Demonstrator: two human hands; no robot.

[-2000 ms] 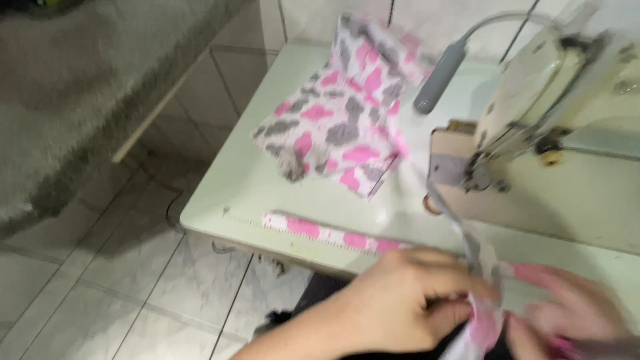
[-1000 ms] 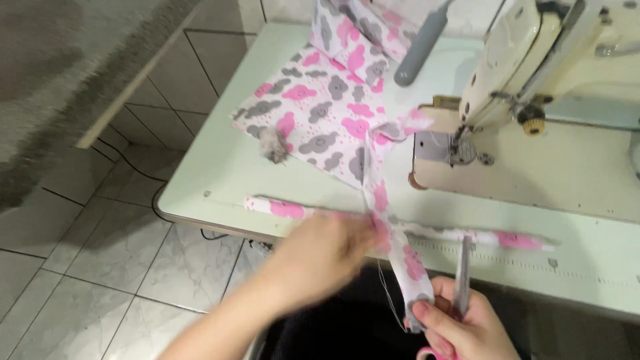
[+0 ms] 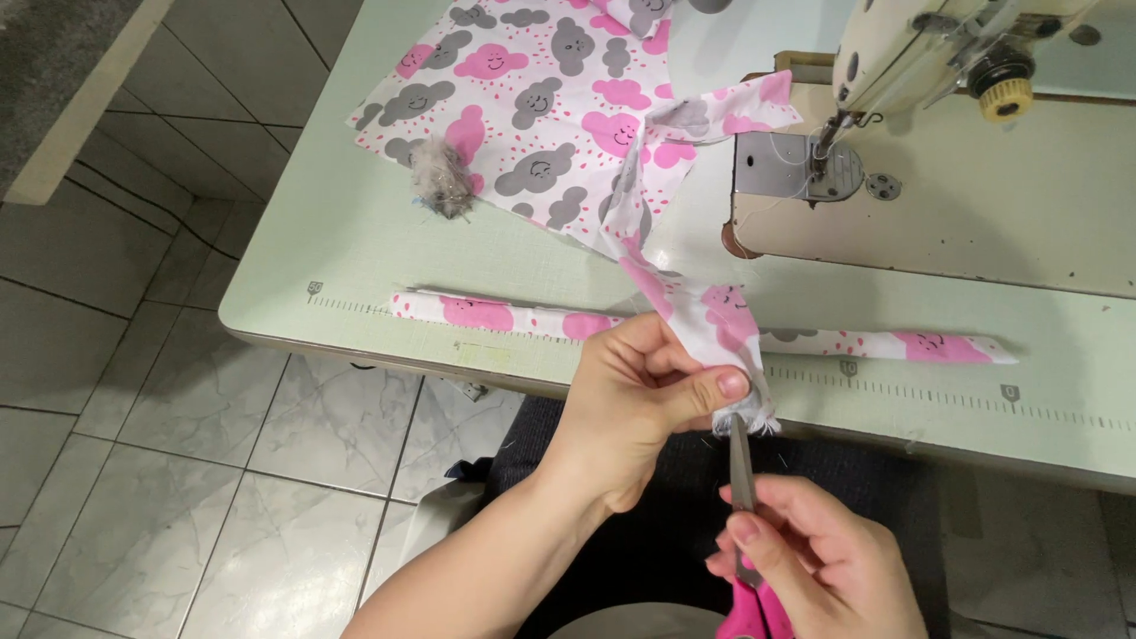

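Note:
My left hand point(image 3: 652, 399) pinches the frayed lower end of a cloud-print fabric strip point(image 3: 701, 311) between thumb and fingers, over the table's front edge. The strip runs up and bends right toward the sewing machine's needle. Pink-handled scissors point(image 3: 742, 470) are in my right hand point(image 3: 808, 550), held around the blades, with the tip touching the strip's frayed end. A second, narrow folded strip point(image 3: 479, 312) lies along the table's printed ruler, its middle hidden behind my left hand and the first strip. A larger piece of the same fabric point(image 3: 541, 106) lies at the table's upper left.
The industrial sewing machine point(image 3: 923, 71) stands at the upper right, with its metal needle plate point(image 3: 772, 164) set in the pale green table point(image 3: 293, 240). A clump of thread lint point(image 3: 441, 177) rests on the large fabric. A grey surface edge juts in at the upper left.
My left hand has moved from the middle of the strip to its lower end. My right hand no longer grips that end and now has the scissors' tip against it. The view has come closer.

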